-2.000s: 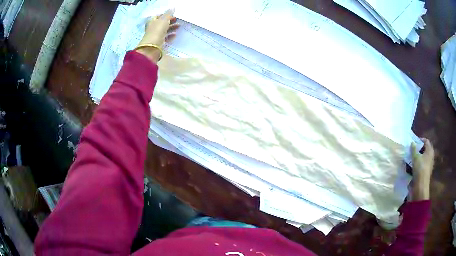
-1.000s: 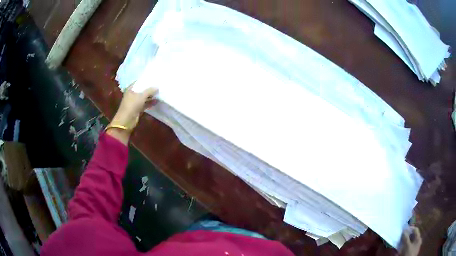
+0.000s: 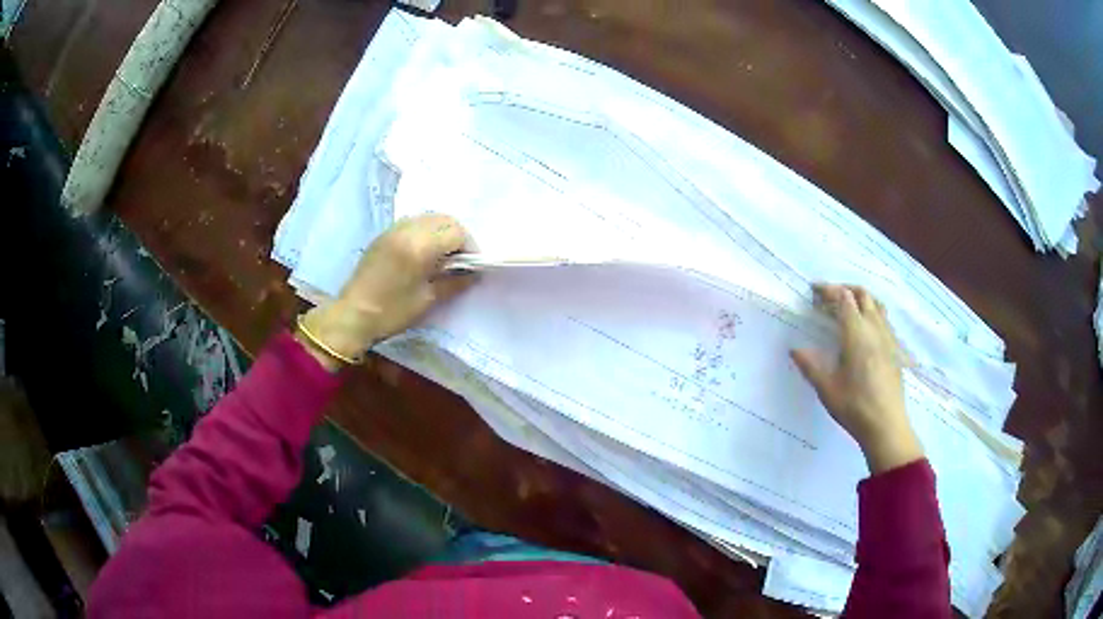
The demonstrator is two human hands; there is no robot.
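The main pattern stack (image 3: 327,212) is a thick, uneven pile of white paper pieces lying diagonally on the table. My left hand (image 3: 405,272) grips the near edge of several white pattern sheets (image 3: 532,181) at the left part of the stack, fingers closed over the edge. The sheets' edge is raised along a line towards my right hand. Below it shows a white pattern piece (image 3: 605,351) with drawn lines and handwriting. My right hand (image 3: 856,363) rests on the stack at right, fingers spread, fingertips at the raised sheets' edge; whether it grips them cannot be told.
The second pattern stack (image 3: 986,115) lies at upper right. A long pale speckled roll (image 3: 127,109) lies at the table's left edge. Another paper bundle (image 3: 1086,574) is cut off at the right edge. White scraps (image 3: 302,532) litter the dark floor below left.
The blank white sheet and crumpled cream piece no longer show on top; lined and written sheets show instead. My left hand moved right onto the stack, and my right hand moved up and left onto it.
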